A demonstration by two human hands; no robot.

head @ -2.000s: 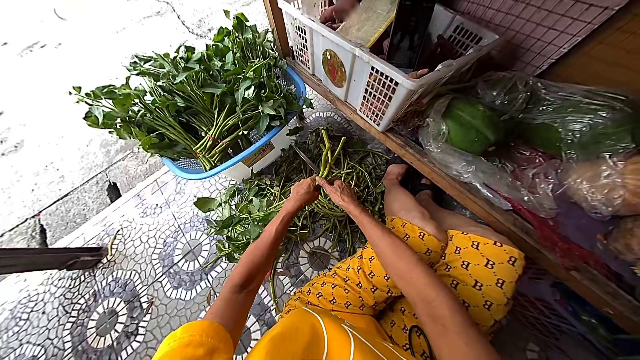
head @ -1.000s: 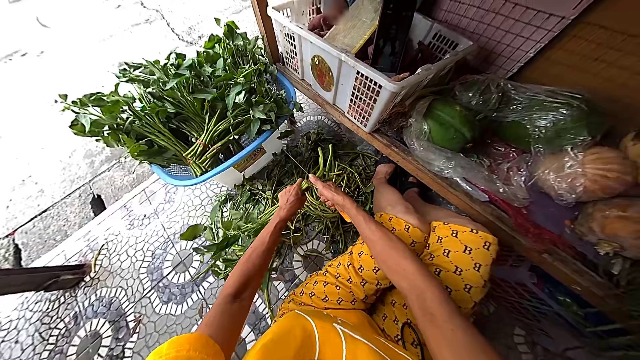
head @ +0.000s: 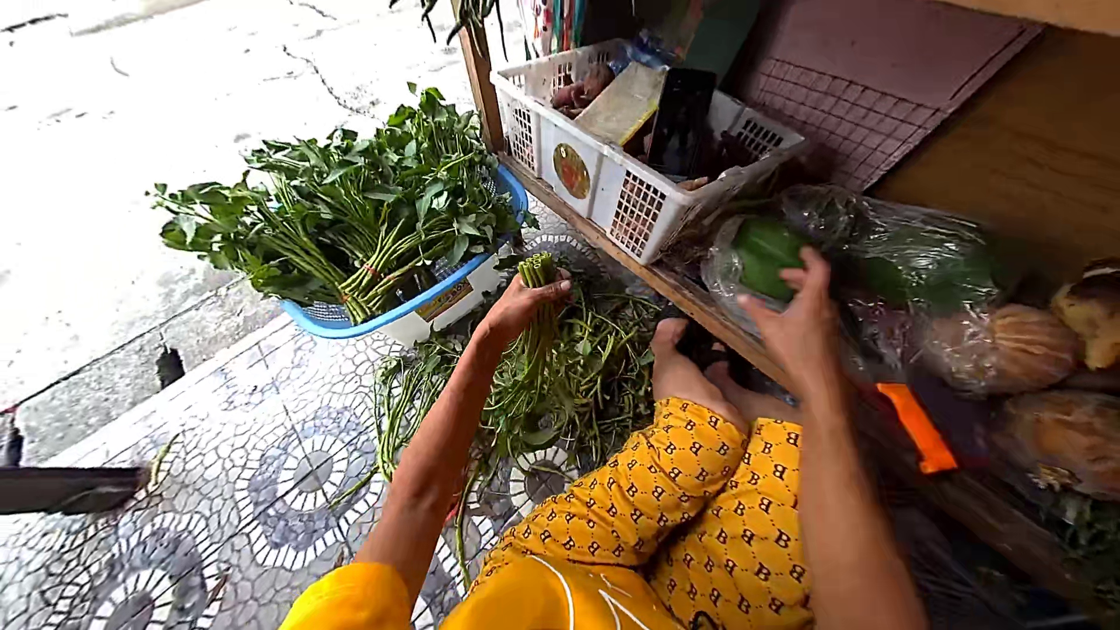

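Note:
My left hand (head: 525,306) is closed around a bundle of green leafy-vegetable stems (head: 538,273), cut ends upward. Under it, loose stems and leaves (head: 604,376) lie heaped on the mosaic-tiled floor. My right hand (head: 798,306) is raised, fingers spread and empty, over the wooden shelf edge near a green fruit in clear plastic (head: 766,255). An orange knife handle (head: 917,427) rests at the shelf edge, right of my right forearm; its blade cannot be made out. Tied bunches of leafy greens (head: 376,219) fill a blue-rimmed basket (head: 394,317) at the left.
A white plastic crate (head: 604,188) holding root vegetables, a board and a dark object stands on the wooden shelf (head: 691,302). Plastic-wrapped pumpkins (head: 1006,347) lie at the right. A dark bar (head: 70,490) juts in at the left. My bare feet are beside the heap.
My right hand has left my left hand and moved right, over the shelf. My left hand now holds the stems upright in a bundle. The orange handle now shows at the shelf edge.

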